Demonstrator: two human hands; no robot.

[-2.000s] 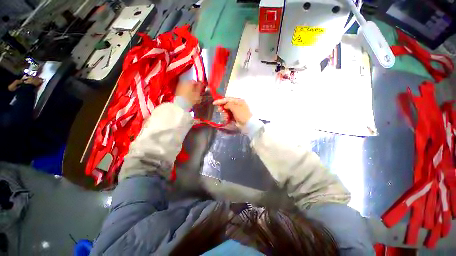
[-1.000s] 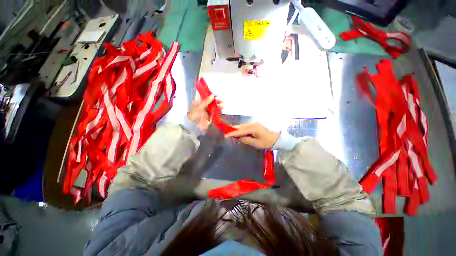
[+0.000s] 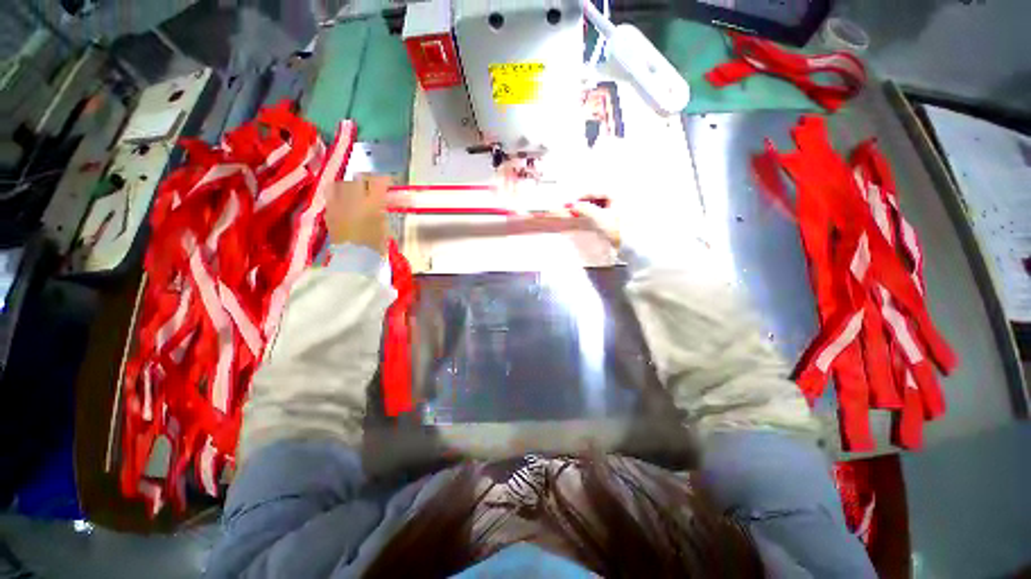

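Note:
A red strip with a pale lengthwise stripe is stretched level between my hands, just in front of the needle area. My left hand holds its left part, and a red tail hangs below that hand. My right hand holds the right end; its fingers are washed out by glare. The white sewing machine head with a yellow label stands behind the strip. The white bed plate lies under the strip and glares.
A large tangled pile of strips lies at left. A straighter bundle lies on the right table edge. A small red bundle is at upper right beside a pale roll. A white lamp hangs right of the head.
My hands have moved apart and up toward the needle area. The strip, bunched and hanging before, is now stretched between them with its striped face showing. The view has shifted.

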